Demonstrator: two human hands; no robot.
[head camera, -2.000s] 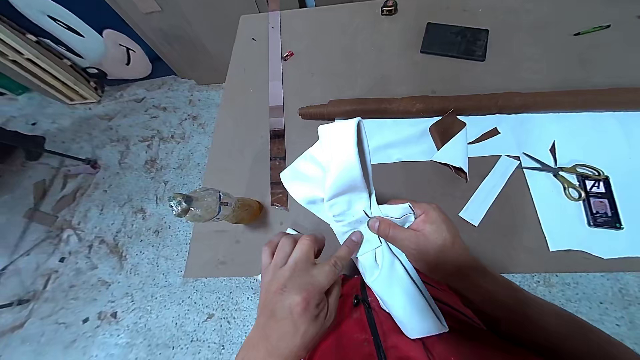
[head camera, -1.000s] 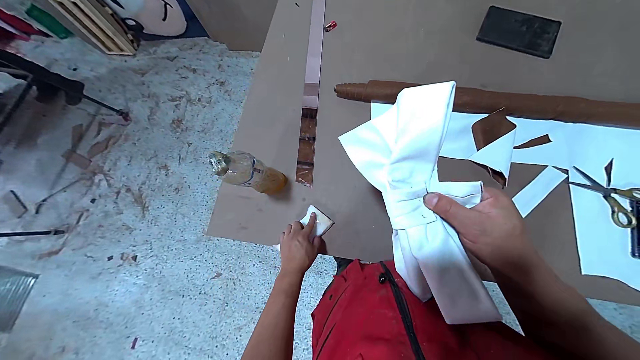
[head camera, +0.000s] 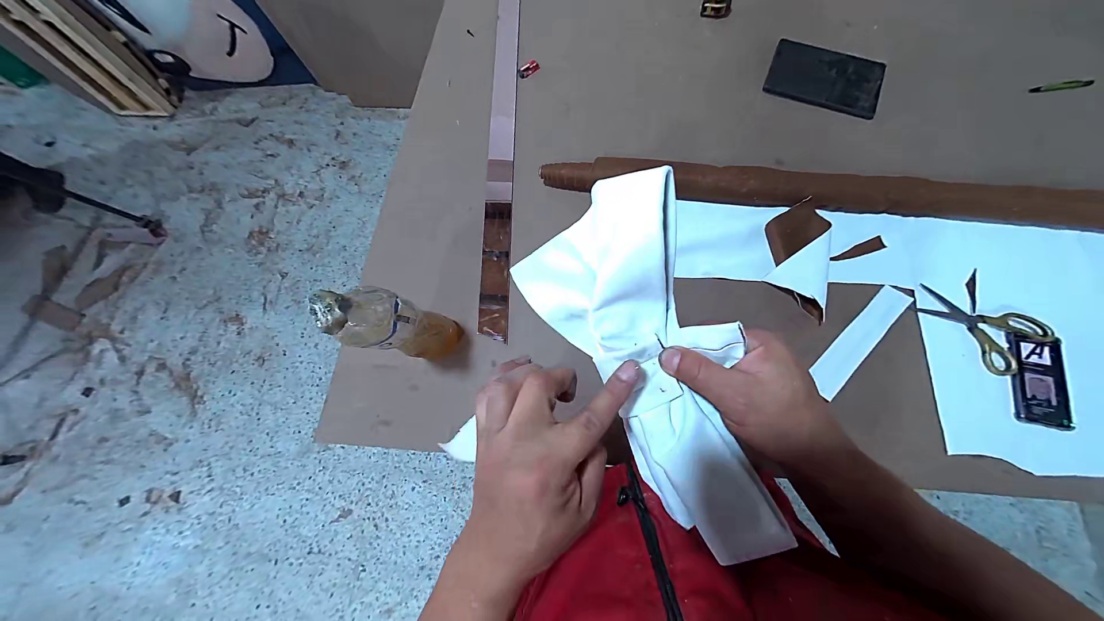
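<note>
A bow of folded white material (head camera: 634, 250), perhaps leatherette, lies across the near edge of the table, its lower tails hanging over my red garment. My right hand (head camera: 772, 392) pinches the band at its middle, thumb on top. With the index fingertip, my left hand (head camera: 539, 440) touches the left side of that band; its other fingers are curled. A small white piece (head camera: 461, 440) shows at the table edge, partly hidden behind my left hand. Right of the bow are a narrow white strip (head camera: 862, 341) and a brown-and-white scrap (head camera: 798, 237).
A glass bottle of amber liquid (head camera: 388, 326) stands at the left table edge. A brown roll (head camera: 776, 185) crosses behind the bow. Gold-handled scissors (head camera: 983, 328) lie partly on white sheet, beside a dark phone-like case (head camera: 1042, 392). Farther back lie a black rectangular object (head camera: 825, 78) and a green pen (head camera: 1061, 86).
My left hand has left the small white piece at the table edge and moved right to the bow's band. My right hand still holds the bow. The view has shifted.
</note>
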